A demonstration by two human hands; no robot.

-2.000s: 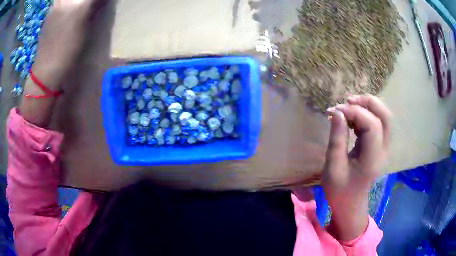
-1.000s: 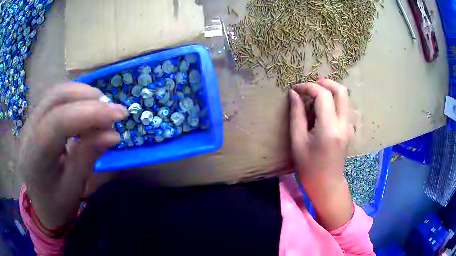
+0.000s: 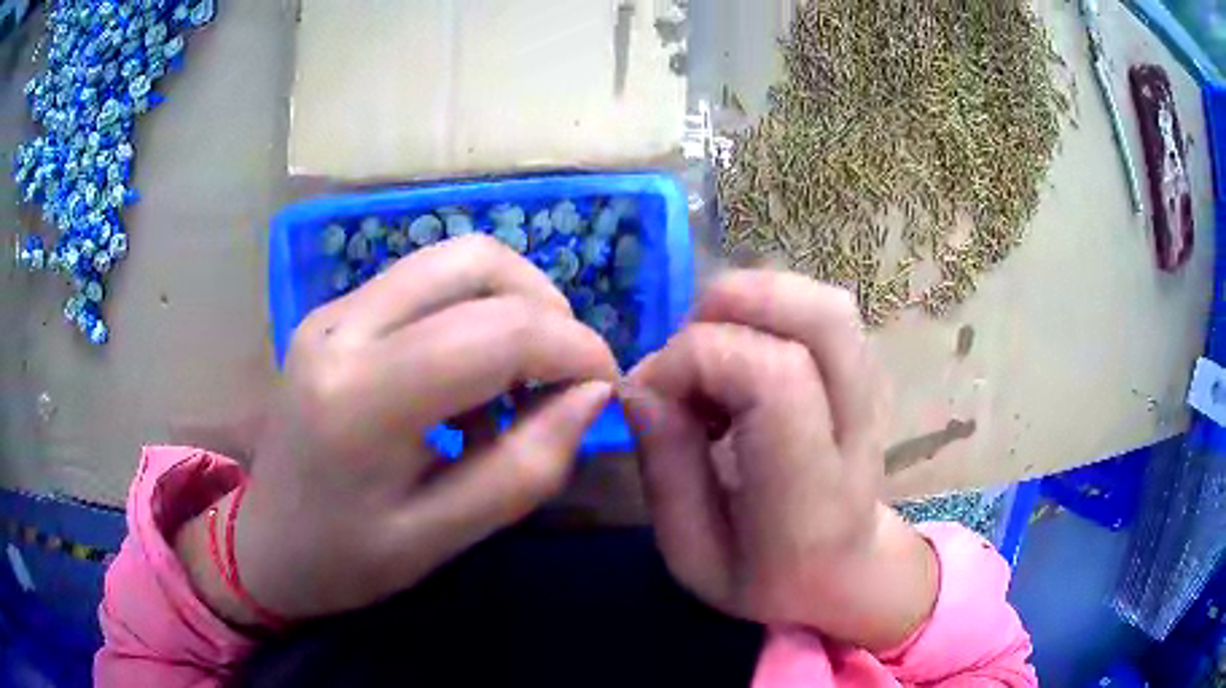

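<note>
My left hand point(image 3: 430, 417) and my right hand point(image 3: 766, 430) meet fingertip to fingertip over the front right edge of the blue parts bin point(image 3: 682, 249). Thumb and index finger of each hand are pinched together. A tiny part may be between the fingertips, but it is too small and hidden to name. The bin holds blue-and-silver components point(image 3: 508, 222), and my left hand covers much of them. A wide pile of brass-coloured screws point(image 3: 928, 135) lies beyond my right hand.
A loose pile of blue-and-silver components point(image 3: 101, 121) lies at far left. A raised cardboard sheet point(image 3: 484, 88) is behind the bin. A thin rod point(image 3: 1115, 114) and a dark red tool point(image 3: 1162, 168) lie at far right. A lower blue bin point(image 3: 1019, 518) shows below the bench edge.
My left hand has moved right from the bin's left side, and my right hand has moved left from the screw pile's edge. Their fingertips now meet.
</note>
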